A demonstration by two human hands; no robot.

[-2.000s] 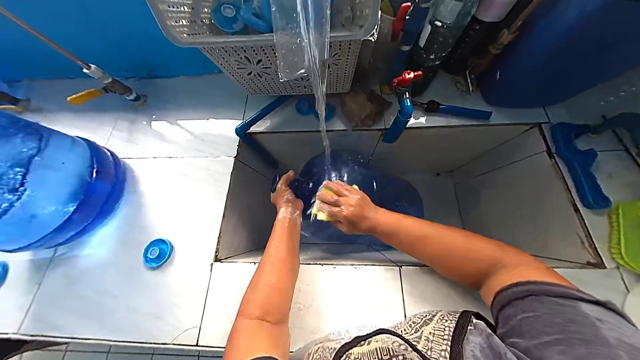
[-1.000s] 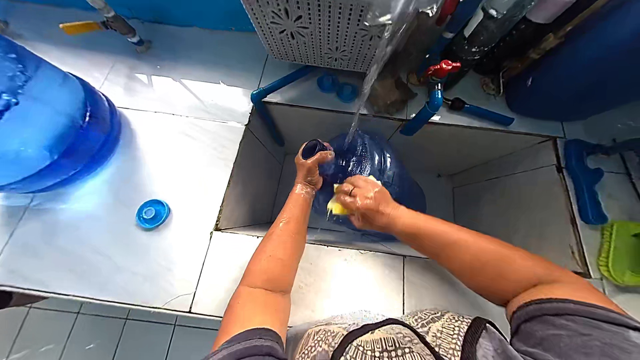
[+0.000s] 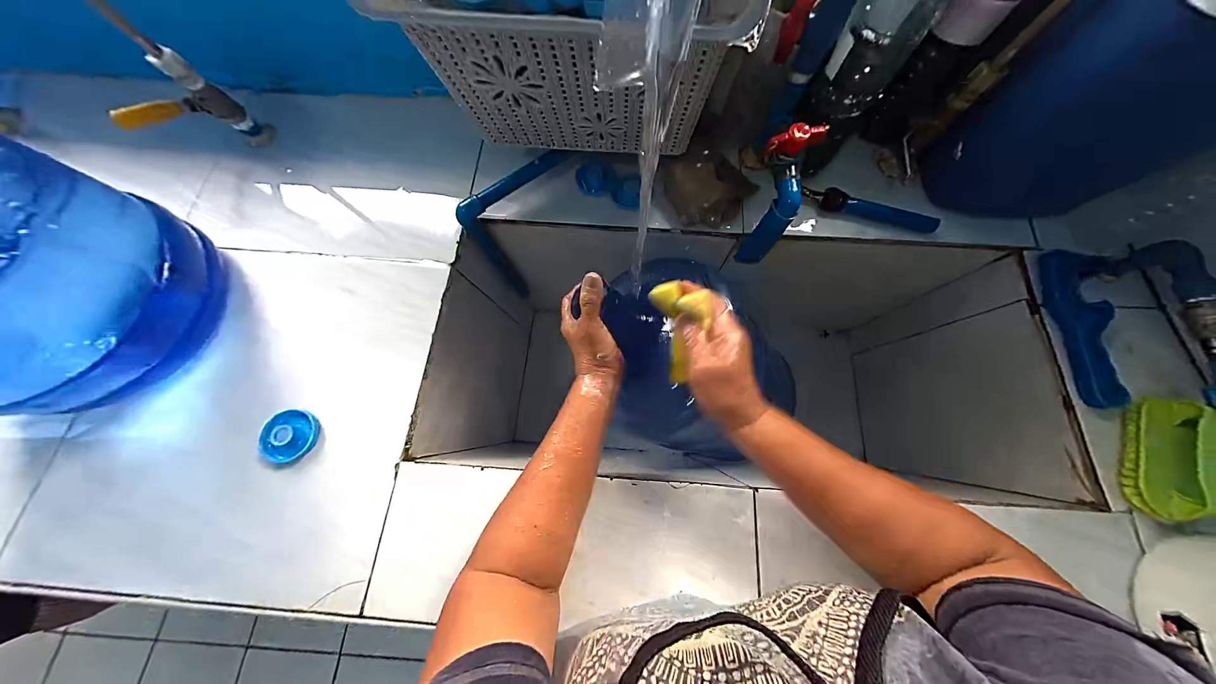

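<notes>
A large blue plastic water jug (image 3: 750,380) lies in the tiled sink basin (image 3: 950,389), its neck toward the left. My left hand (image 3: 591,328) grips the jug by its neck. Over the jug's body, my right hand (image 3: 717,356) holds a yellow sponge (image 3: 682,302); the hand is blurred, and whether the sponge touches the jug I cannot tell. A stream of water (image 3: 651,142) falls from above onto the jug near its neck.
Another blue water jug (image 3: 85,285) and a blue cap (image 3: 289,437) are on the tiled counter at left. Behind the basin are a perforated plastic basket (image 3: 560,90) and a red-handled tap (image 3: 794,142). A green brush (image 3: 1173,461) lies at right.
My right hand has lifted the sponge away from the near side of the jug, toward its neck and the falling water. My left hand stays at the neck.
</notes>
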